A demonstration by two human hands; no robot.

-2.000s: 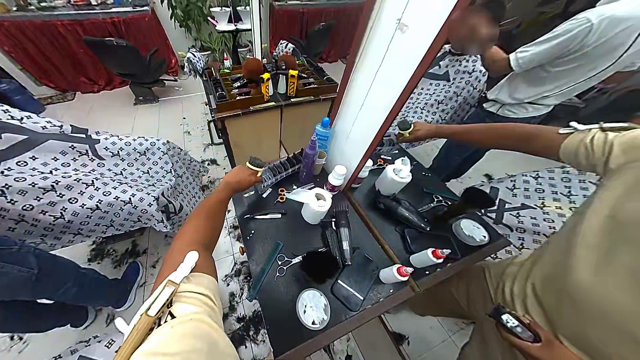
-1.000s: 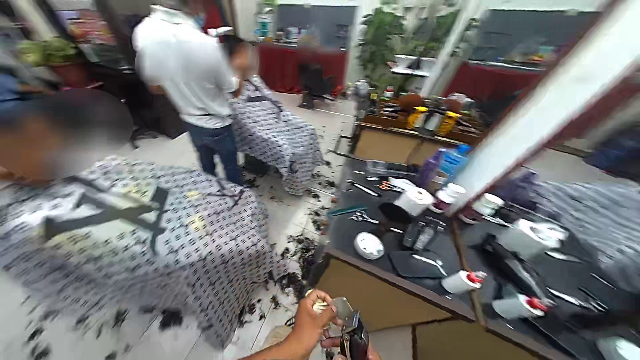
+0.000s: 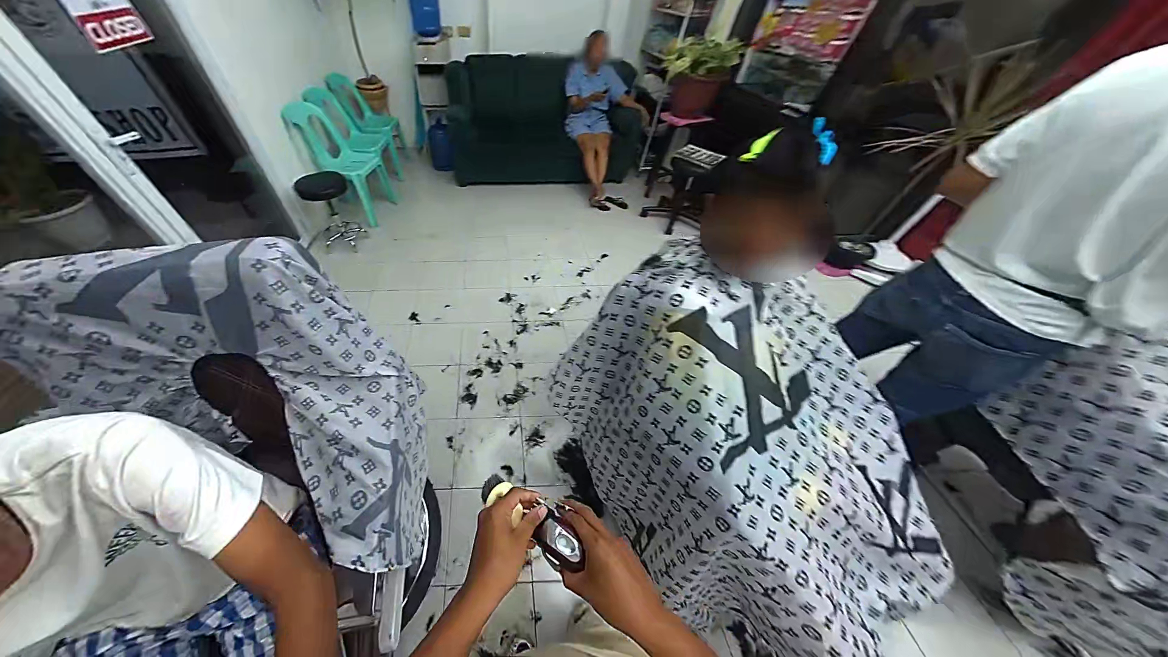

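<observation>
Low in the centre, my right hand (image 3: 598,557) grips a dark hair clipper (image 3: 560,544) with a silvery oval on its body. My left hand (image 3: 504,534) is at the clipper's head end and also holds a small brush (image 3: 497,490) with a pale handle and dark bristles. The fingers of both hands nearly meet there; what lies between the fingertips is too small to tell. Just right of my hands, a seated person wears a white patterned barber cape (image 3: 730,420), with coloured clips in the hair.
A person in a white T-shirt (image 3: 137,493) is close at the left, beside a cape-draped chair (image 3: 319,365). Another person in a white shirt (image 3: 1086,201) stands at right. Cut hair (image 3: 516,392) litters the tiles. Green plastic chairs (image 3: 338,146), a stool (image 3: 321,187) and an occupied sofa (image 3: 511,119) stand behind.
My left hand, earlier stretched out with the brush over the black counter, is now at the clipper with my right. The view has swung far left, from the counter and mirror to the seating area.
</observation>
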